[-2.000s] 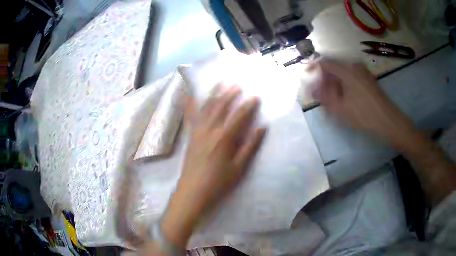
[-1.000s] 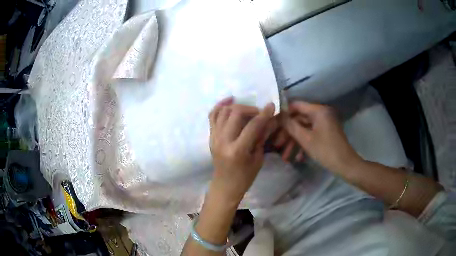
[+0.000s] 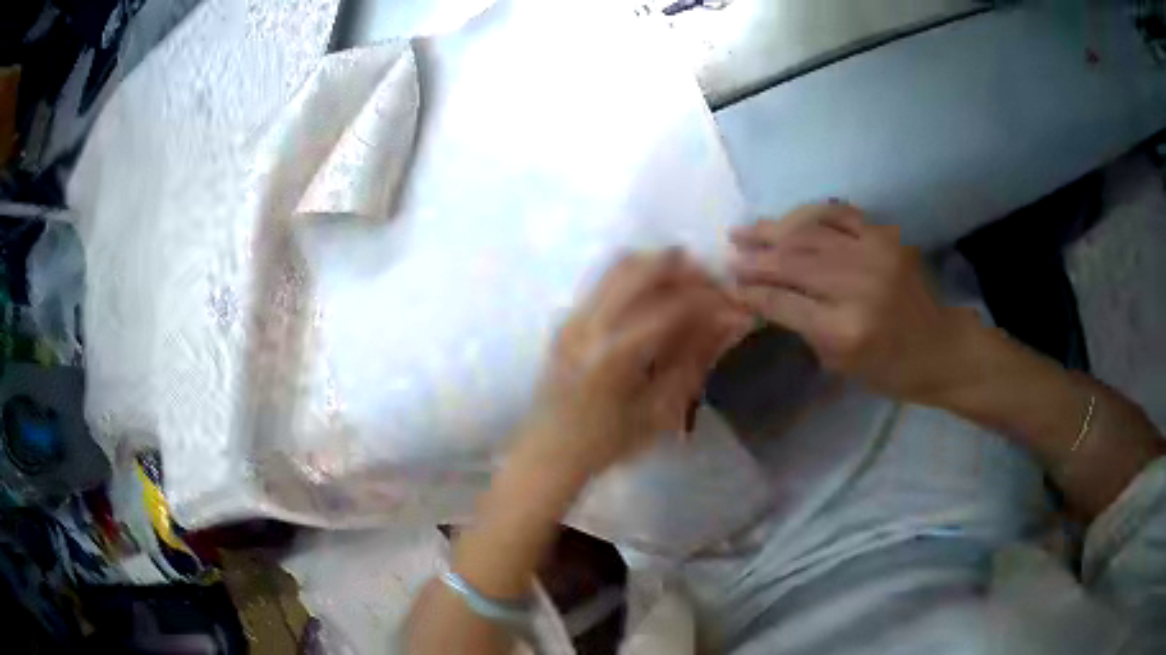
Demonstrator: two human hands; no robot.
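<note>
The whitish wrong side of a fabric piece [image 3: 512, 230] lies over a patterned brocade panel [image 3: 166, 282] that spreads to the left. A folded flap [image 3: 365, 147] shows the patterned side. My left hand [image 3: 639, 352], blurred, pinches the fabric's right edge near the table's front. My right hand [image 3: 850, 294] holds the same edge just to the right, fingers bent. The fingertips of both hands are close together, and the exact grip is blurred. A lower part of the fabric hangs below my hands toward my lap.
The machine bed [image 3: 818, 39] is at the top, with a small metal part [image 3: 694, 7] cut off by the frame. The blue-grey table [image 3: 946, 141] extends right. A yellow and black item [image 3: 160, 505] and clutter are at lower left. Patterned pieces [image 3: 371, 589] lie below the table edge.
Since two seconds ago, both hands have come together at the fabric's right edge and the needle area has left view. Since one second ago, my right hand has moved slightly up and right.
</note>
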